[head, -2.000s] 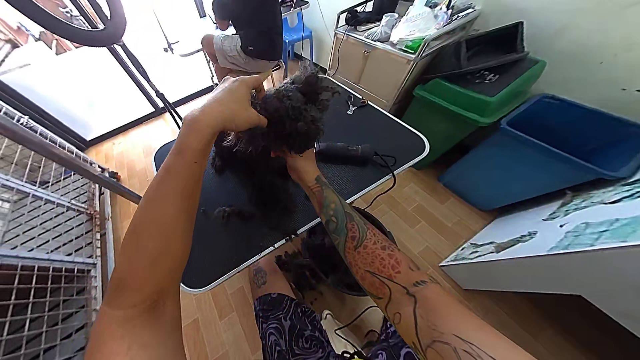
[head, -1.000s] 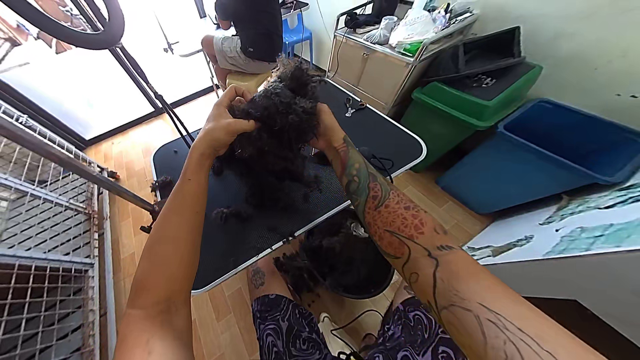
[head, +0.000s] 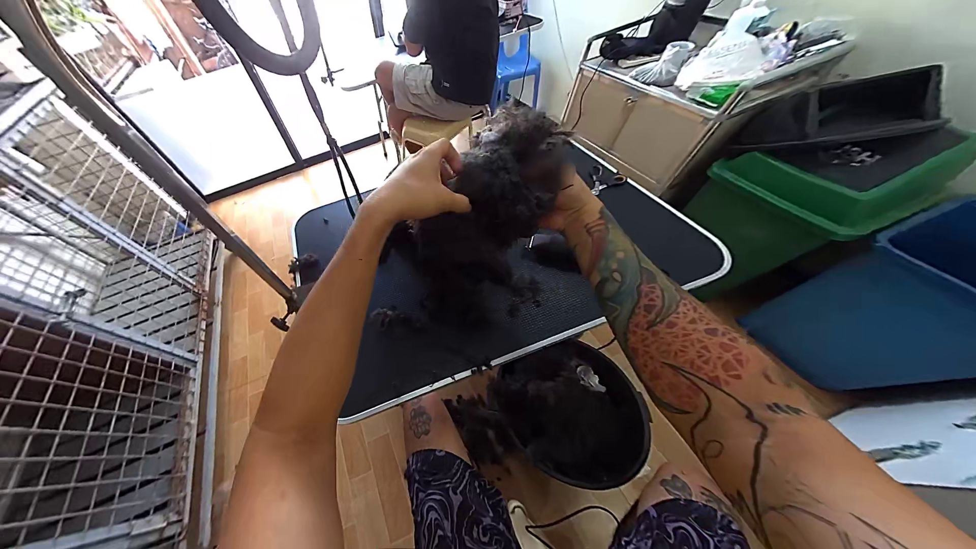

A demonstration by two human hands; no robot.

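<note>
A curly-haired black dog (head: 507, 175) is on the black grooming table (head: 648, 229), its head raised between my hands. My left hand (head: 427, 183) touches the fur on the left of the head, thumb and fingers apart. At the other side, my right hand (head: 568, 202) is against the fur below the head, its fingers partly hidden by hair. Scissors (head: 606, 179) lie at the table's far right. A dark tool (head: 550, 248), probably a clipper, lies near my right wrist. Loose tufts of black hair (head: 396, 316) are scattered on the tabletop.
Below the near edge stands a black bin (head: 640, 427) holding dark hair. Metal cages (head: 91, 396) line the left, beside the grooming arm (head: 229, 236). A green bin (head: 846, 206) and a blue bin (head: 854, 305) stand right. A seated person (head: 457, 53) is beyond the table, near a cabinet (head: 648, 114).
My right hand has moved from the tool on the table, where it was two seconds ago, up to the side of the dog's head. My left hand stays by the head.
</note>
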